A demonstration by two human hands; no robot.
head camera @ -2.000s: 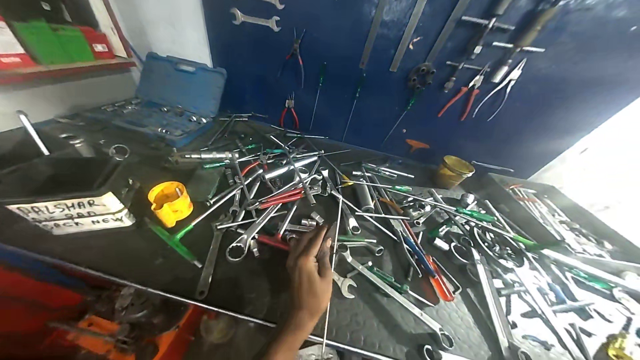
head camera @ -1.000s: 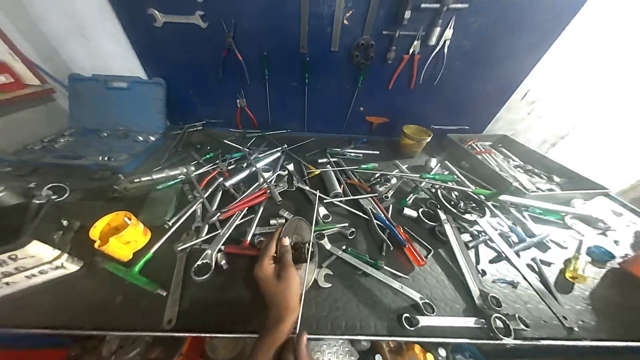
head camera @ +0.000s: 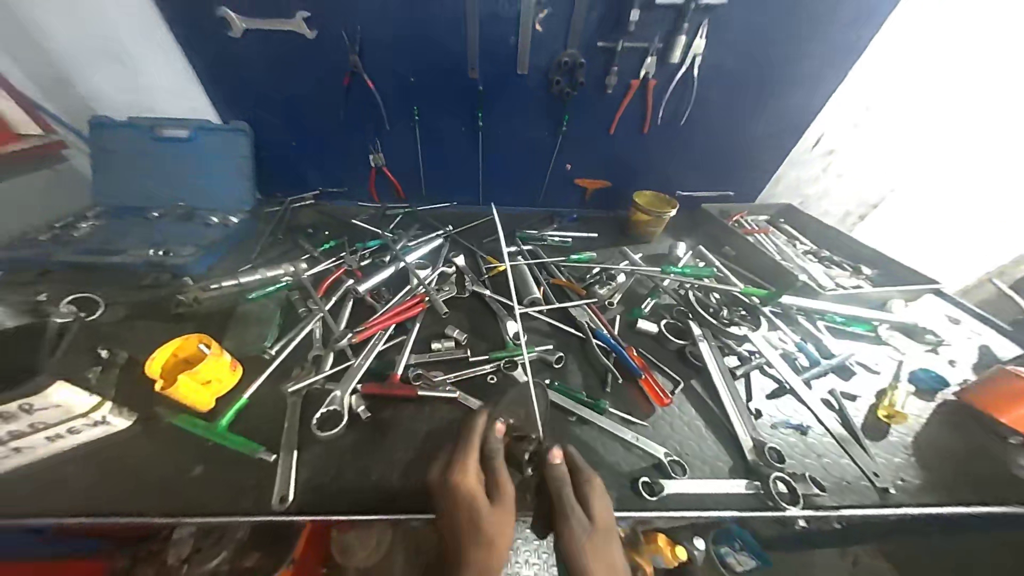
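Note:
My left hand (head camera: 478, 488) and my right hand (head camera: 578, 508) are side by side at the bench's front edge, both gripping a dark round metal part (head camera: 524, 448) between them. A long thin metal rod (head camera: 514, 312) rises from between my hands and reaches over the heap of tools; whether it is fixed to the part I cannot tell. Just beyond my hands lie a combination wrench (head camera: 616, 432), green-handled screwdrivers and small sockets (head camera: 442, 345). Red-handled pliers (head camera: 390, 318) lie to the left in the heap. The fingers' undersides and the lower side of the part are hidden.
A yellow plastic holder (head camera: 194, 372) and a green T-handle tool (head camera: 228, 428) lie on the left, behind them an open blue socket case (head camera: 172, 172). A yellow tub (head camera: 652, 214) and a grey tool tray (head camera: 864, 280) stand back right. Wrenches (head camera: 720, 486) lie near the front edge.
Two seconds ago my left hand reached over the tools; a second ago it held the round part, with only fingers of my right hand showing. Now both hands hold it, lower and nearer the edge.

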